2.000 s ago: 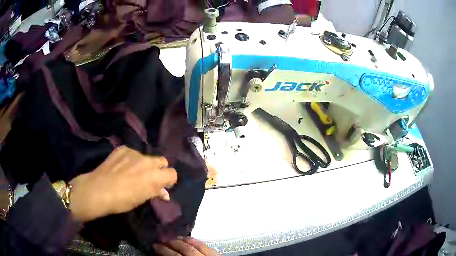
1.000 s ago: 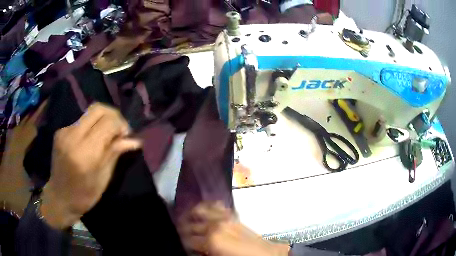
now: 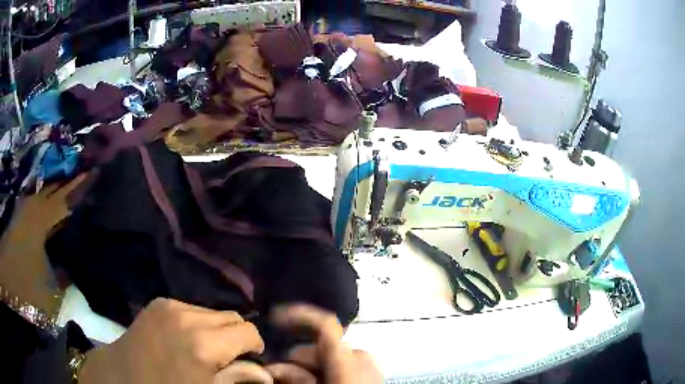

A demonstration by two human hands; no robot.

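Observation:
A black garment piece with maroon strips (image 3: pixel 218 247) lies bunched left of the white sewing machine (image 3: pixel 451 180). Its right side lies close to the needle area; whether it is under the foot cannot be told. My left hand (image 3: pixel 176 341), with a gold bracelet, has its fingers closed on the cloth's near edge. My right hand (image 3: pixel 327 349) is beside it at the bottom edge, partly blurred and cut off, its fingers bent around the same cloth edge. The fingertips and the held cloth are mostly hidden.
Another hand-like shape with a bracelet (image 3: pixel 37 240) shows at the left edge; whose is unclear. Black shears (image 3: pixel 462 277), a yellow-handled tool (image 3: pixel 488 247) and small snips (image 3: pixel 574 304) lie by the machine. Behind are maroon cloth pieces (image 3: pixel 315 101) and thread cones (image 3: pixel 509 30).
The view has tilted up, showing more background. My hands have come together at the cloth's near edge. The cloth, earlier parted over a white patch, now lies spread with its black side and strips showing.

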